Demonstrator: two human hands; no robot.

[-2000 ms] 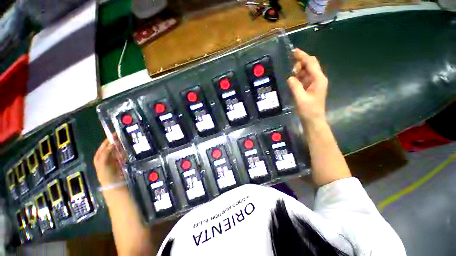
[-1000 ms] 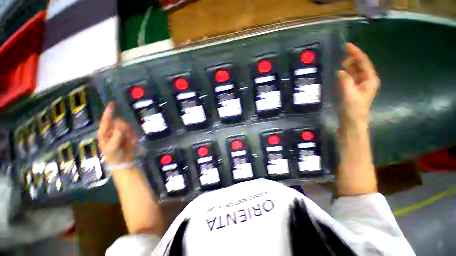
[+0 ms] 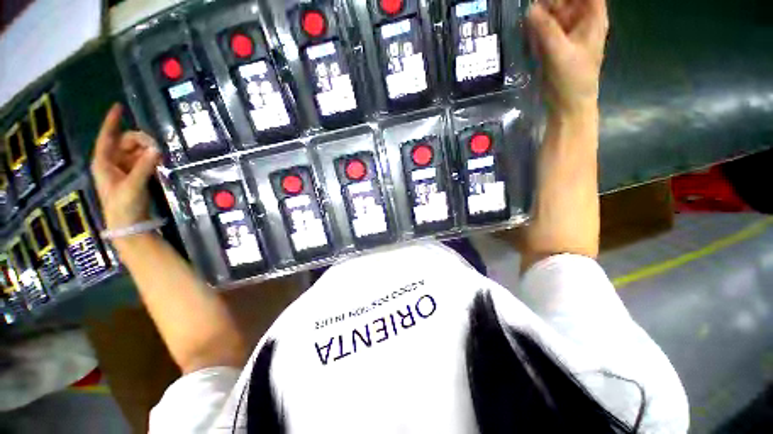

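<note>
A clear blister tray lies across the front of me, slightly tilted in view, its near edge by my shirt. Its two rows of five pockets hold black phones face down, with red round spots and white labels, such as this phone back. The tray's top right is cut off by the picture's edge. My left hand is at the tray's left edge, thumb and fingers close together on it, index finger raised. My right hand is at the upper right edge with bent fingers, partly cut off by the picture's top.
Another tray of face-up phones with yellow-framed screens lies at the left on the green mat, cut off by the picture. A white board is at the upper left. A brown box and a red thing are below the bench at the right.
The view has shifted, so the tray and both hands appear higher and further left than one second ago. The phones remain in their pockets, and both hands remain at the tray's side edges.
</note>
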